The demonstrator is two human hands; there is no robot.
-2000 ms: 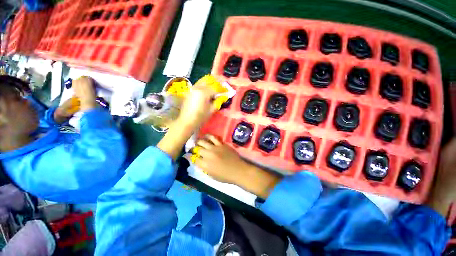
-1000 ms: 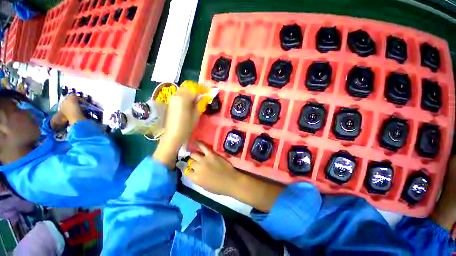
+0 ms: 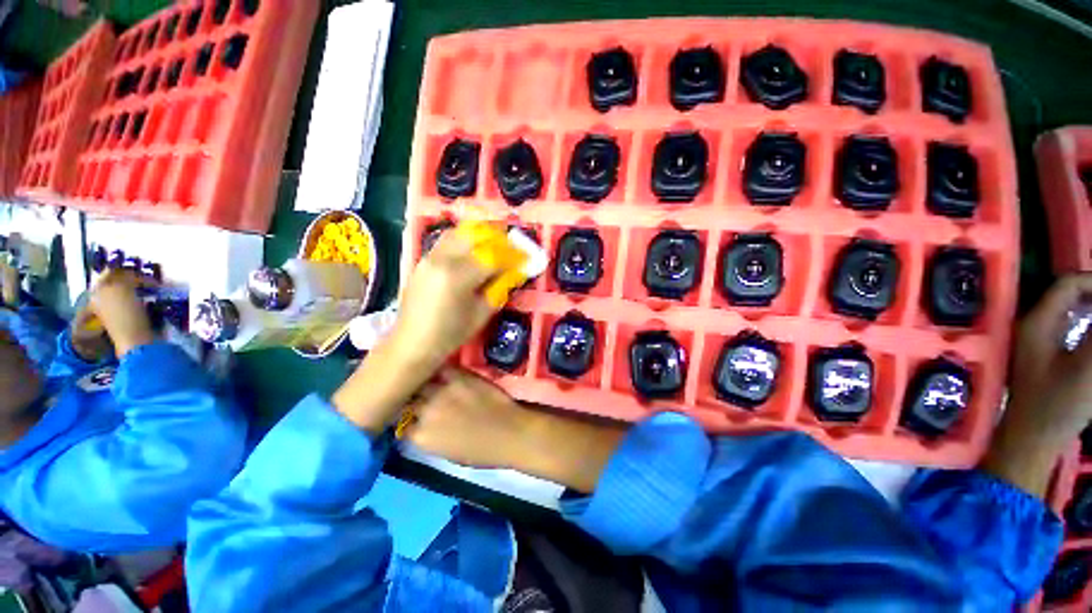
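Observation:
A salmon-pink foam tray [image 3: 719,216] holds rows of black watch-like housings [image 3: 772,168]. Two top-left pockets are empty. My left hand [image 3: 453,278], with yellow finger cots, pinches a small white wipe [image 3: 527,254] over the left part of the third row. A housing there is mostly hidden by the fingers. My right hand [image 3: 461,419] is low at the tray's near left corner, palm down, partly behind my left forearm. A yellow cot shows on it. Its fingertips are hidden, so its hold cannot be told.
A round dish [image 3: 369,281] of yellow finger cots and a pale bottle [image 3: 317,299] with shiny tops stand left. Beyond lies a white paper strip [image 3: 347,102]. More pink trays [image 3: 258,144] stand far left. A neighbour's arms are left; another person's hand [image 3: 1060,347] is right.
The view has shifted, so the tray sits further left. My left hand with the wipe has moved right from the third row's first housing to the second. A person's hand has come into view at right.

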